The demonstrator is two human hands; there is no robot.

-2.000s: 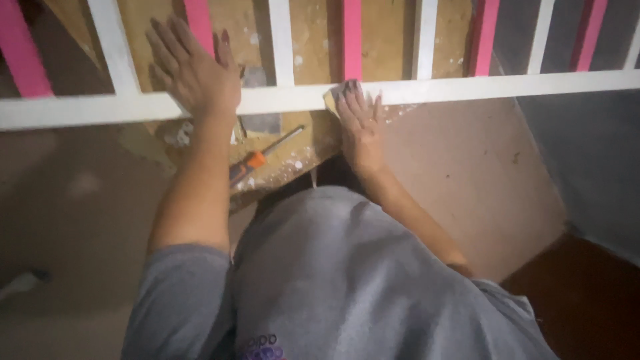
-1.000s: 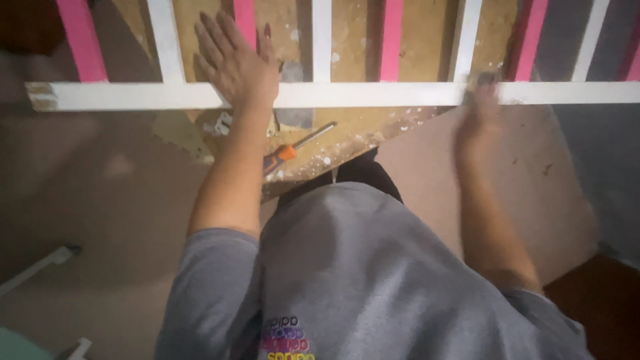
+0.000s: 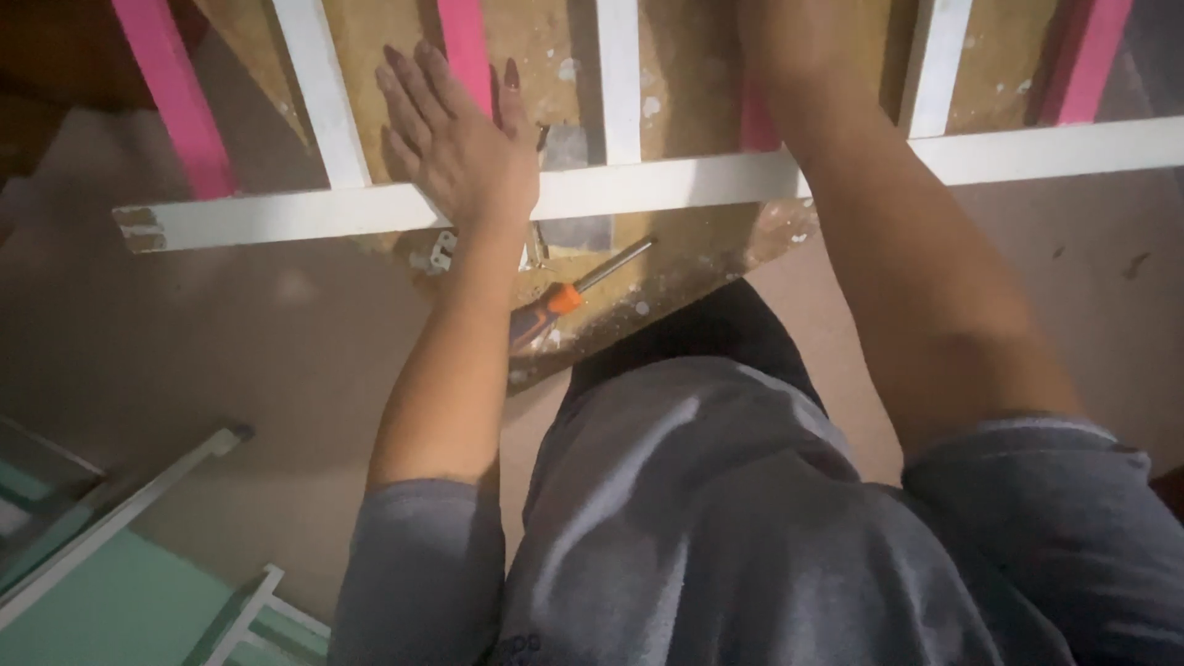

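Note:
My left hand rests palm down, fingers spread, across the white wooden rail and beside a pink slat. My right forearm reaches over the rail to the top edge; my right hand is blurred and cut off there, near another pink slat, and what it holds cannot be seen. White slats alternate with the pink ones. Below the rail, a screwdriver with an orange and dark handle lies on the paint-spotted wooden board. A grey piece lies under the rail.
Small metal hardware lies on the board left of my left wrist. The rail's left end has worn paint. At lower left, a white bar and a white frame stand near a green surface.
My right hand has moved from the rail, where it held a small piece, up beyond it among the slats. My left hand stays flat on the rail.

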